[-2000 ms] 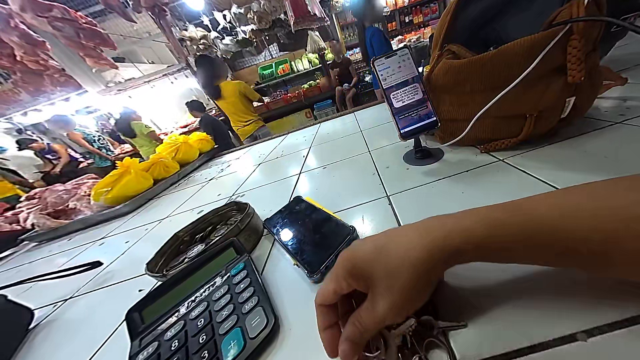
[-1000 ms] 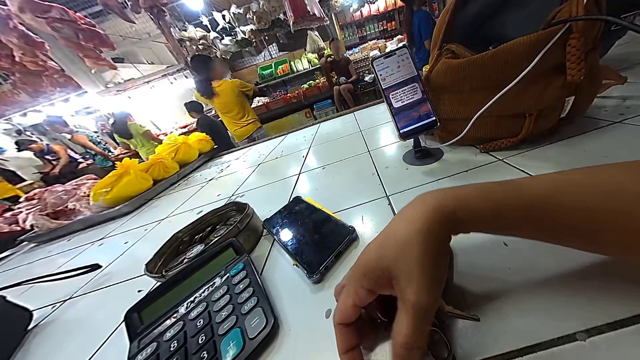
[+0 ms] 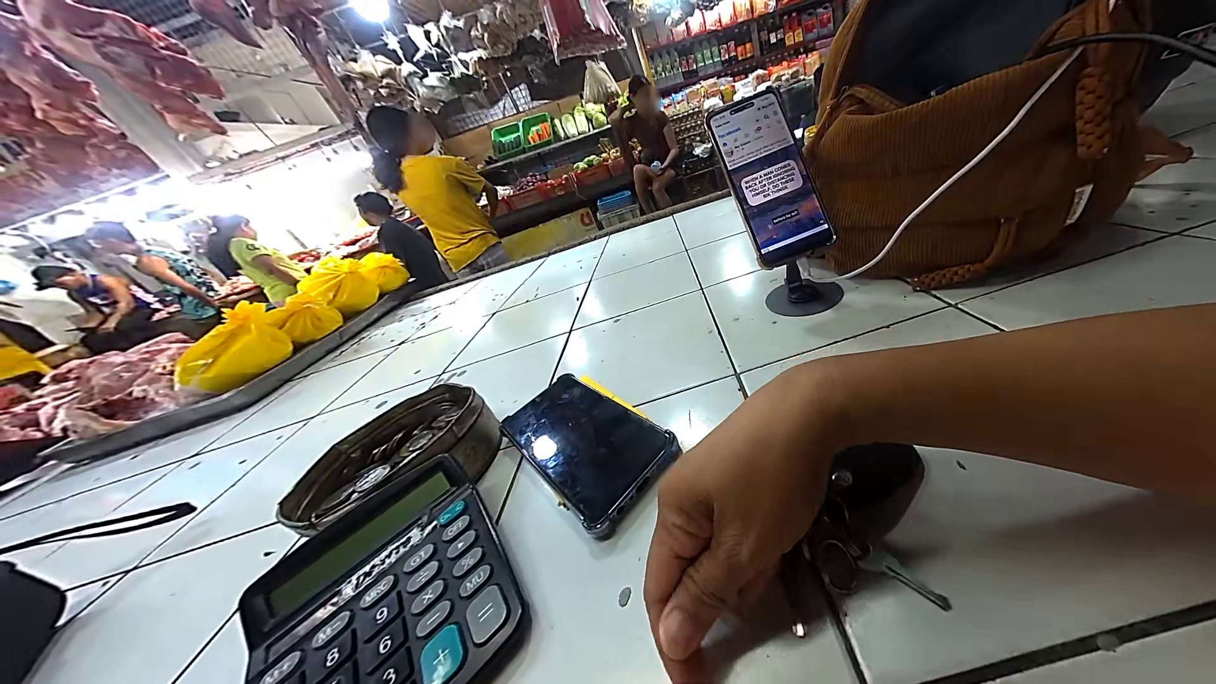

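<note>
My right hand point(image 3: 736, 518) reaches in from the right, curled palm down over the tiled counter. Its fingertips point down near the bottom edge, and what is under them is hidden. Just right of it lie keys on a ring point(image 3: 907, 575) beside a dark rounded key case or pouch point(image 3: 879, 494), partly behind the wrist. Left of the hand are a dark-screened phone point(image 3: 594, 451) lying flat, an oval metal tin point(image 3: 394, 456) holding coins, and a black calculator point(image 3: 385, 589). My left hand is not in view.
A lit phone point(image 3: 771, 180) stands on a round-based holder by a brown corduroy bag point(image 3: 959, 171) with a white cable. Far left, a tray point(image 3: 228, 394) bears raw meat and yellow plastic bags point(image 3: 237, 351). Several people are beyond the counter.
My right hand has shifted and turned over the keys; its fingers, more spread earlier, are now closer together, and more of the dark case shows. The phones, tin and calculator stay in place.
</note>
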